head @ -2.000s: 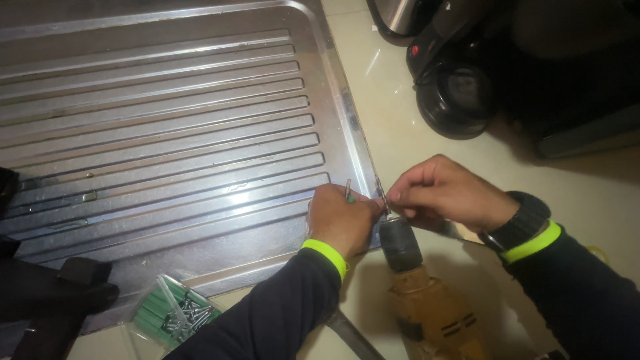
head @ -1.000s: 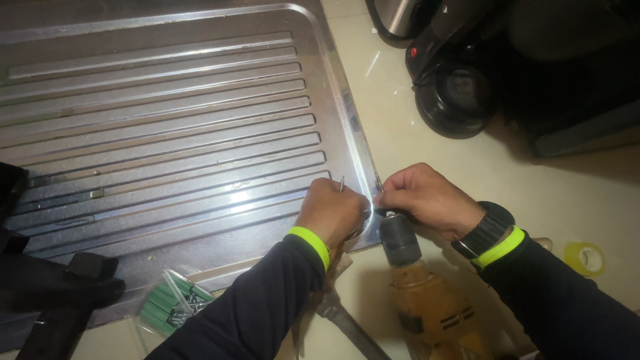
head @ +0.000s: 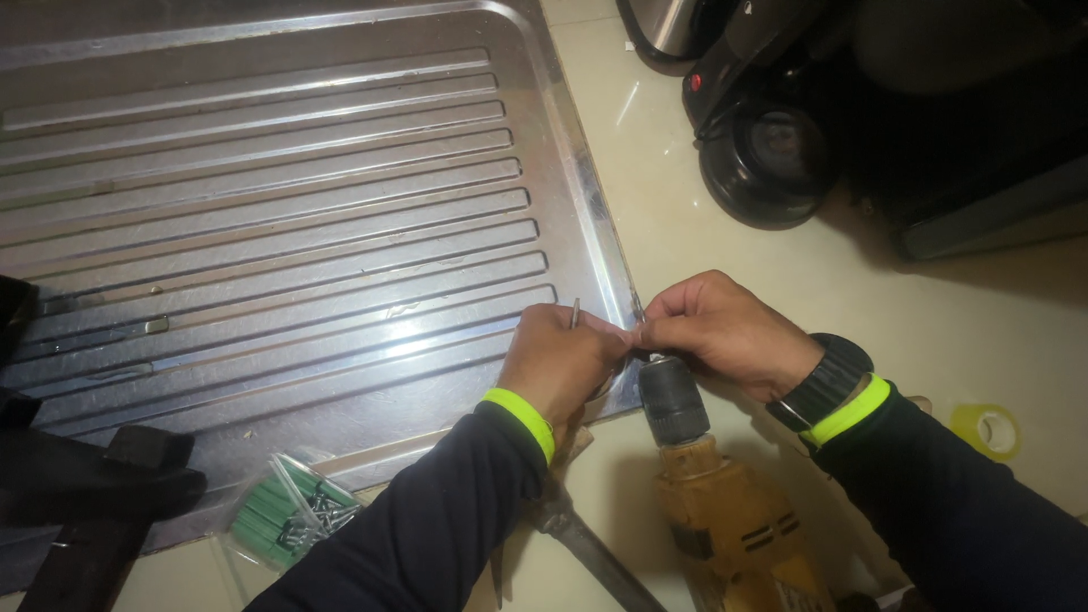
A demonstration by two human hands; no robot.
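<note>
My left hand [head: 565,357] has its fingers curled around a thin metal piece [head: 576,312], whose tip shows above them. The fingertips of my right hand [head: 722,327] meet those of my left, pinching a slim metal bit [head: 637,308] just above the chuck. Below lies a yellow power drill [head: 735,527] with a black chuck [head: 671,399] pointing up the view. A hammer-like tool [head: 586,544] with a dark handle lies partly under my left wrist. At lower left, a clear pack [head: 285,510] holds green wall plugs and metal screws.
A ribbed stainless steel sink drainboard [head: 569,170] fills the left. A black appliance [head: 952,127] with a round black part [head: 765,161] stands upper right, near a steel-and-black vessel [head: 671,25]. A yellow tape roll [head: 986,432] lies at right. Dark bars [head: 93,501] stand at lower left.
The green piece seen at my left hand two seconds ago no longer shows. Both hands stay close together near the chuck, with small shifts of the fingers.
</note>
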